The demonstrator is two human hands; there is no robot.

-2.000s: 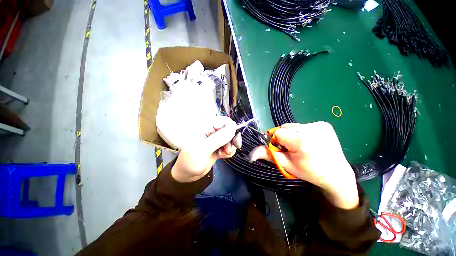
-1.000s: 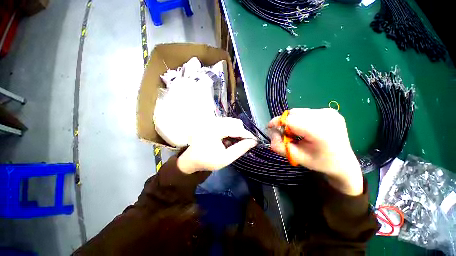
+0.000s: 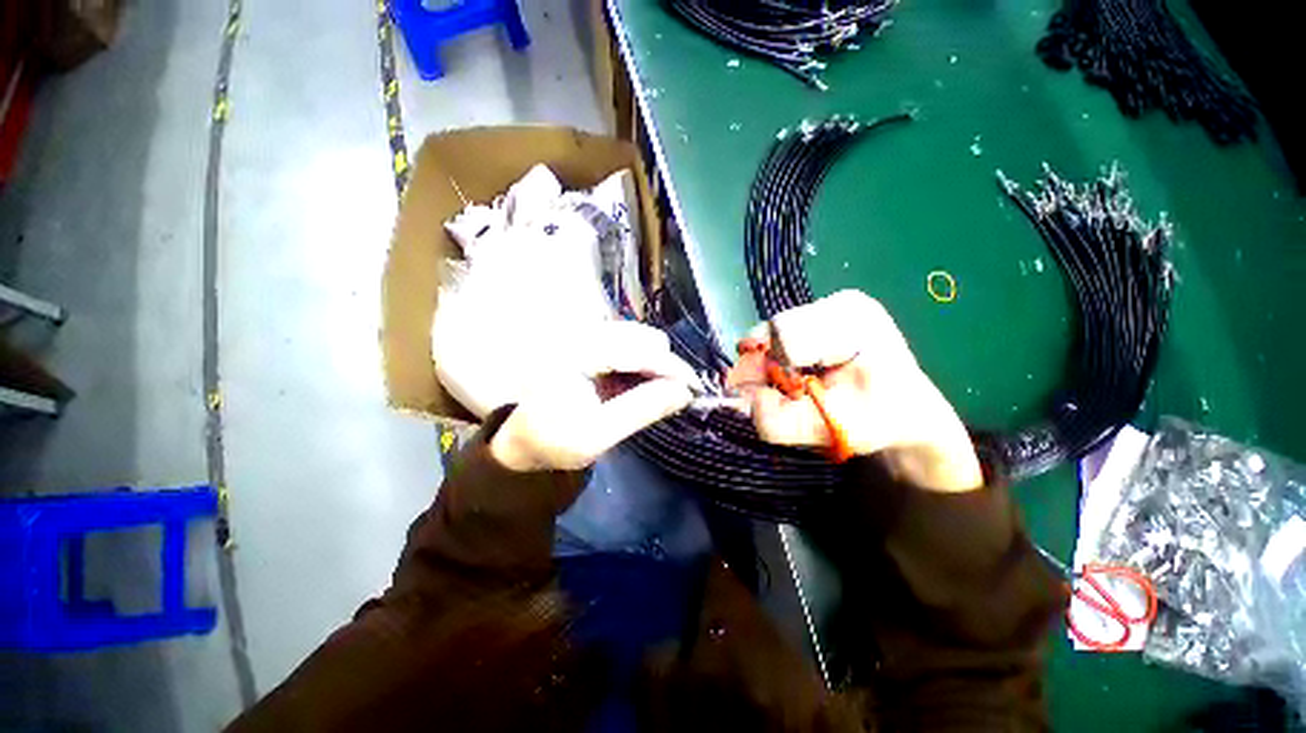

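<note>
My left hand [image 3: 595,408] pinches a cable end between thumb and fingers near the table's edge. A pale, thin wisp of the cable end [image 3: 721,403] spans the small gap between my two hands. My right hand [image 3: 845,380] holds scissors with orange loops [image 3: 825,415] and its fingertips are at that wisp. The scissor blades are mostly hidden by my right fingers. A thick curved sheaf of black cables [image 3: 731,480] lies under both hands, across the table's edge. The cable fan [image 3: 1117,287] with pale frayed ends curves on the green mat.
An open carton [image 3: 413,294] with white plastic stands left of the table. A yellow rubber band [image 3: 941,287], red-looped scissors [image 3: 1110,607] and a clear bag of grey parts [image 3: 1217,551] lie on the table. More cable bundles [image 3: 1146,65] lie at the far side. Blue stools [image 3: 129,566] stand on the floor.
Both hands have stayed close together over the sheaf. My right hand has turned, its fingertips now at the pale wisp, and the scissors have shifted with it. The whole view has shifted slightly.
</note>
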